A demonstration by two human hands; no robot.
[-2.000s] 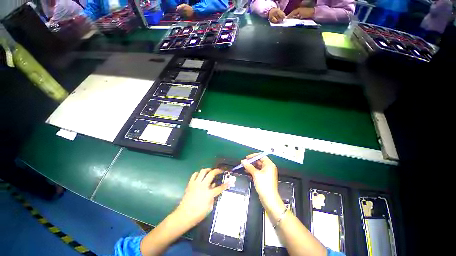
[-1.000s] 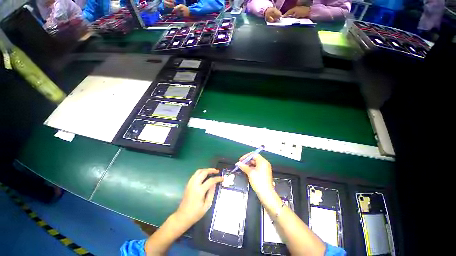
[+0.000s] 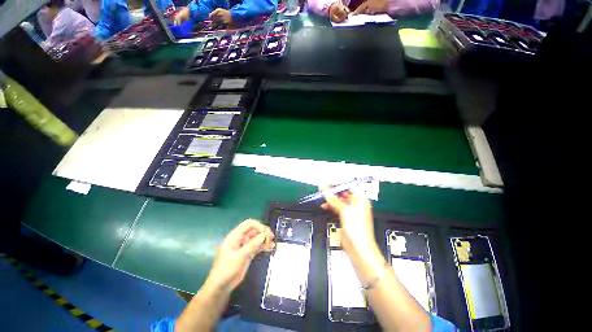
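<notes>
A black foam tray (image 3: 253, 285) holds several phone housings in a row in front of me. The leftmost housing (image 3: 287, 272) has a bright outline and a black upper end with no tan piece showing. The housings to its right show tan pieces at their tops. My right hand (image 3: 350, 211) holds slim blue-purple tweezers (image 3: 334, 189) above the tray's back edge, tip pointing left. My left hand (image 3: 243, 249) is at the left edge of the leftmost housing, fingertips pinched together; whether something small is between them cannot be seen.
A second tray (image 3: 146, 188) of phone housings stands at the left, beside a large white board (image 3: 117, 149). A white strip (image 3: 292, 170) lies along the recessed green area (image 3: 363, 136). Across the bench are people's hands and trays (image 3: 243, 48) of parts.
Both hands have moved away from the leftmost housing's top, left hand to the left and right hand to the right with the tweezers. The tan piece seen there earlier no longer shows.
</notes>
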